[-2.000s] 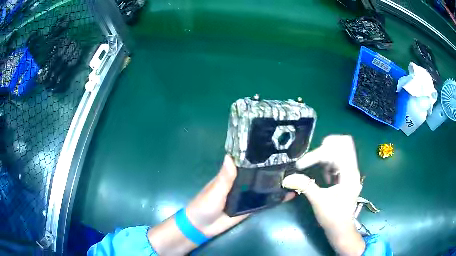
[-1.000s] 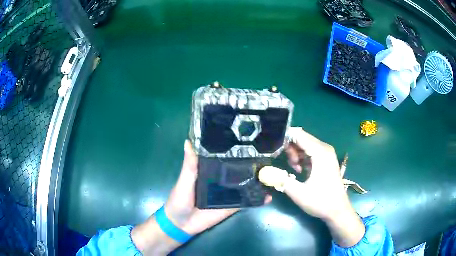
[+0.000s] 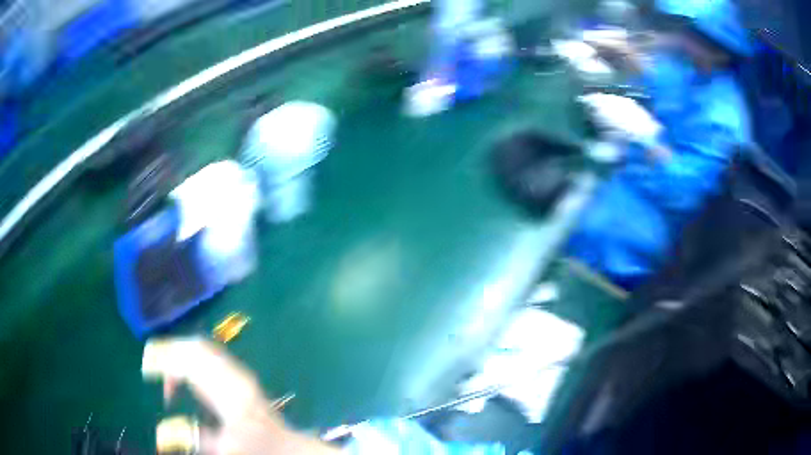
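Observation:
The picture is strongly blurred. My right hand is at the lower left. Its thumb and forefinger, with pale coverings at the tips, are apart with nothing visible between them. My left hand is out of the picture. The trail camera housing cannot be made out; only faint dark and light streaks show at the bottom left edge, beside my right fingertips.
A blue parts bin with dark contents, a white cloth, a pale fan and a small yellow object lie on the green belt. White papers are at lower right. A blue-clad person is at upper right, beside dark trays.
The view has swung far to the right. The bin, cloth and fan now show at the left, the person and trays have come in, and my left hand and the clear view of the housing are gone.

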